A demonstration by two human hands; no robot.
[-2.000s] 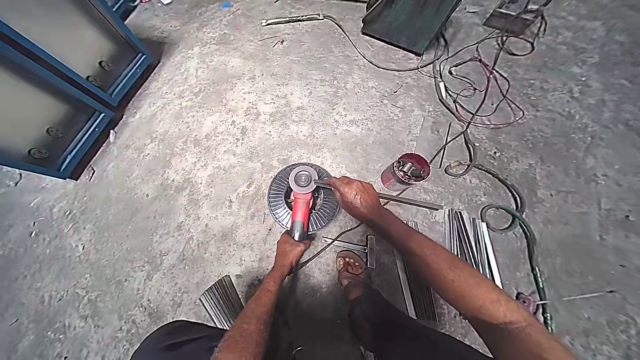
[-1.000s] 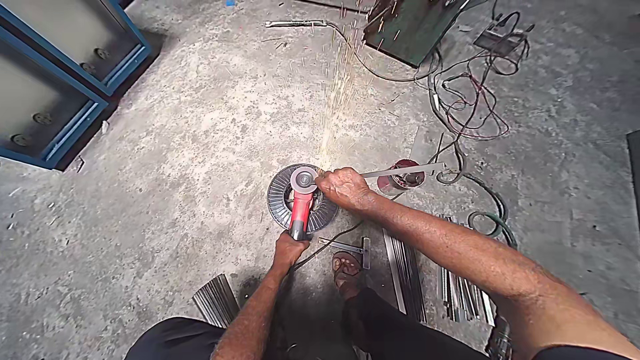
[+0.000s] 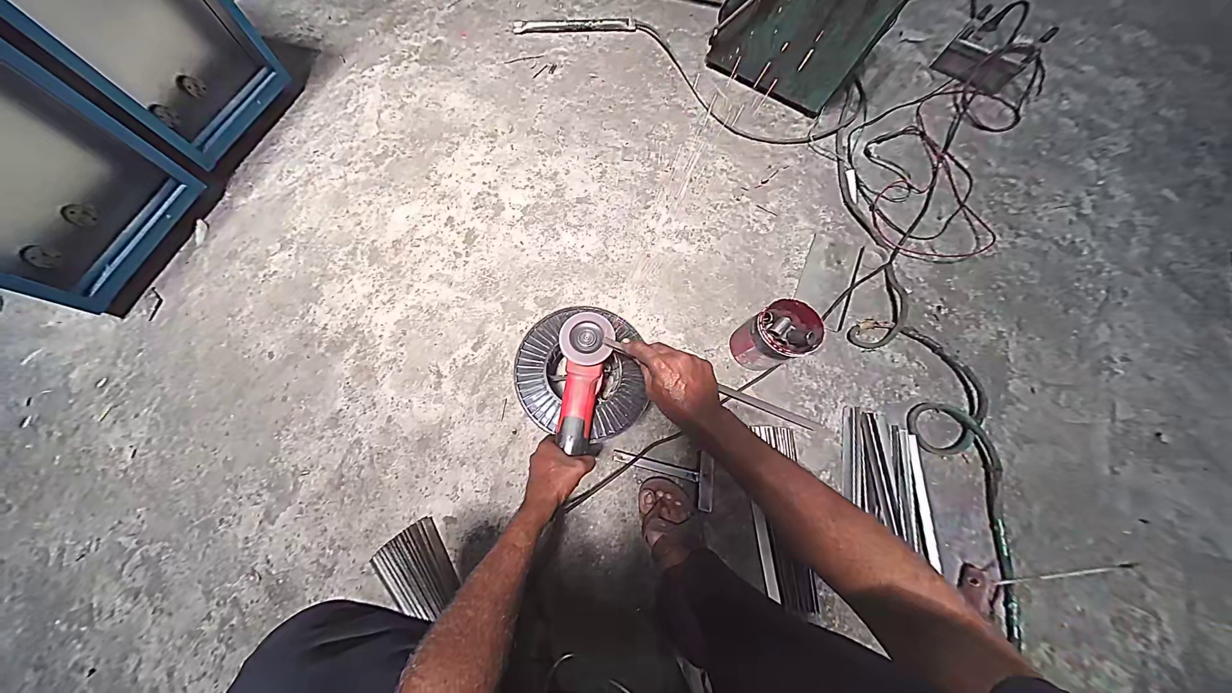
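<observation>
My left hand (image 3: 558, 475) is closed around the dark rear handle of a red angle grinder (image 3: 579, 390), its disc facing up. The grinder lies over a round, ribbed dark stand (image 3: 535, 385) on the floor. My right hand (image 3: 681, 382) grips a thin metal bar (image 3: 770, 406), whose near end touches the right edge of the grinding disc (image 3: 586, 337). The rest of the bar sticks out to the right beyond my hand. Faint sparks fly up and away from the disc.
A red can (image 3: 751, 345) of metal pieces stands right of my right hand. Bundles of metal strips (image 3: 881, 481) lie right, and another bundle (image 3: 418, 568) lower left. Tangled cables (image 3: 929, 183), a green metal box (image 3: 804, 58), an electrode holder (image 3: 575, 26) and blue-framed panels (image 3: 183, 197) are farther off.
The bar in my right hand has swung, its far end lower than one second ago. Sparks, absent two seconds ago and dense one second ago, are sparser now. My left hand keeps its hold.
</observation>
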